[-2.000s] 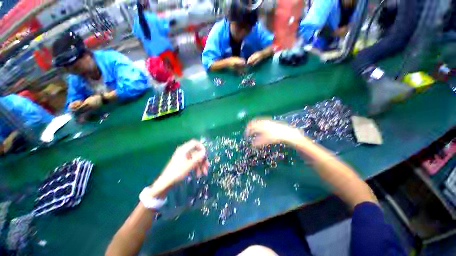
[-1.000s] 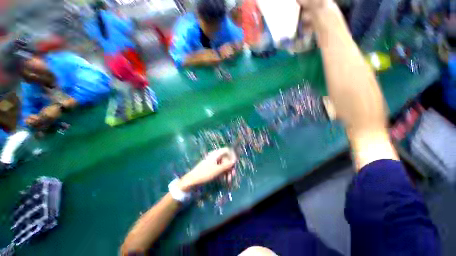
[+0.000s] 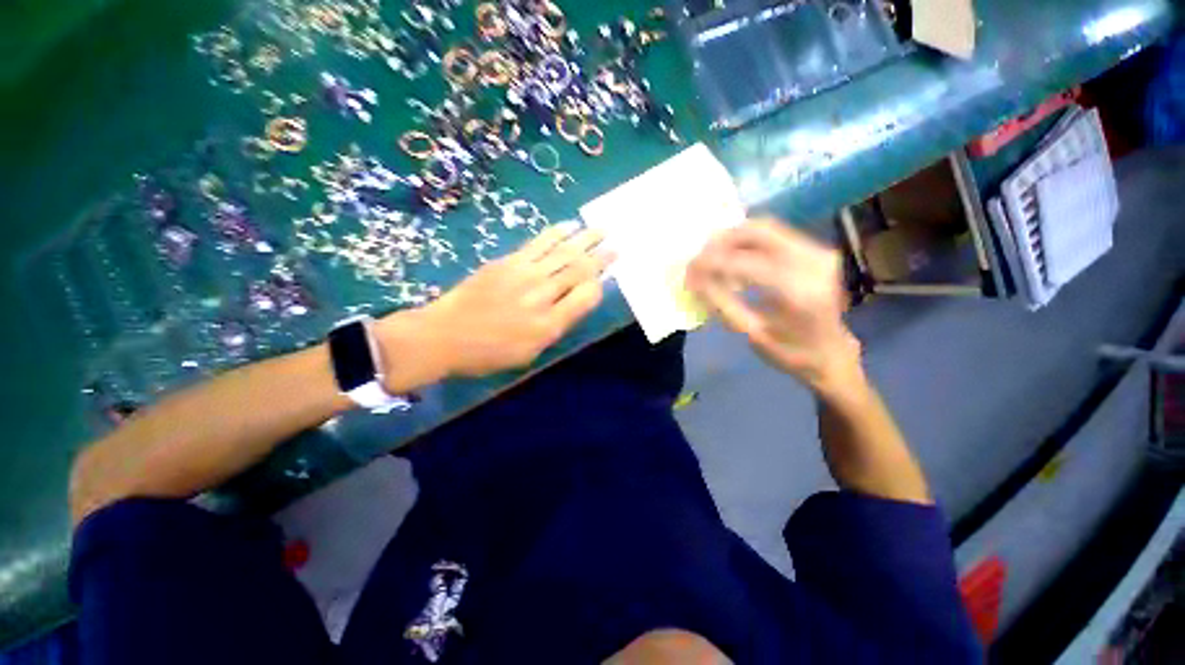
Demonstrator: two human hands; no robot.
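A white paper (image 3: 656, 214) lies partly over the bench's front edge, with a yellowish patch near its lower right. My left hand (image 3: 513, 305) is palm down with its fingers stretched out, fingertips at the paper's left edge. My right hand (image 3: 773, 292) is over the paper's right side, blurred, fingers bent towards the yellowish patch. Whether its fingertips hold anything is not clear. Silvery open rings (image 3: 377, 221) lie scattered beyond my left hand. Copper and silver closed rings (image 3: 500, 78) are heaped farther back.
A clear blister tray (image 3: 111, 286) is at the left with dark small parts (image 3: 234, 227) beside it. A large-compartment plastic tray (image 3: 793, 59) and a cardboard piece (image 3: 945, 24) are at the back right. Below the bench's right side are an open box (image 3: 916, 234) and white trays (image 3: 1059, 208).
The view has tilted down. My right hand has come from far out at the upper right to the front edge. The white paper now lies between my hands, and my left hand has flattened.
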